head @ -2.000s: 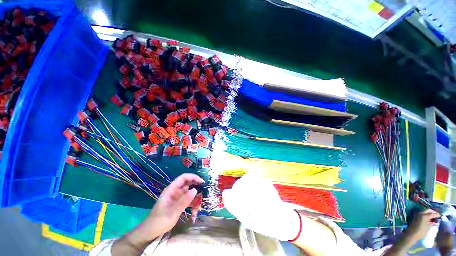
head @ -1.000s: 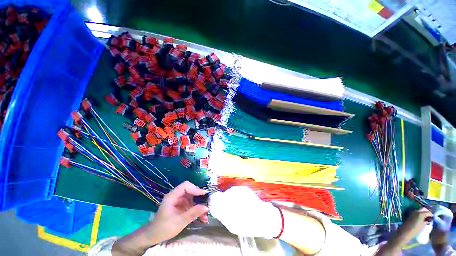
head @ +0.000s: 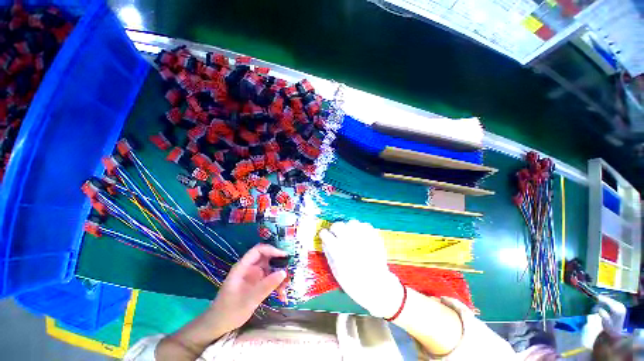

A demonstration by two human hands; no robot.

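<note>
My left hand (head: 251, 282), bare, holds a small black and red-orange connector housing (head: 279, 263) between thumb and fingers, in front of the red wires' left end. My right hand (head: 359, 264), in a white glove, lies over the left end of the yellow wires (head: 431, 248), its fingertips at the crimp terminals (head: 304, 243). Whether it grips a wire cannot be seen. The red wires (head: 438, 282) lie nearest me, partly under the gloved hand and wrist.
Loose housings (head: 247, 127) are piled beyond my left hand. Part-wired harnesses (head: 166, 225) lie beside the large blue bin (head: 70, 148). Green wires (head: 402, 215), blue wires (head: 424, 144) and cardboard dividers lie beyond. A harness bundle (head: 540, 225), a compartment tray (head: 613, 225) and another person's hands (head: 604, 317) are at right.
My right hand has moved away from my left hand, forward and right, from the held housing to the yellow wires. My left hand still holds the housing in about the same place.
</note>
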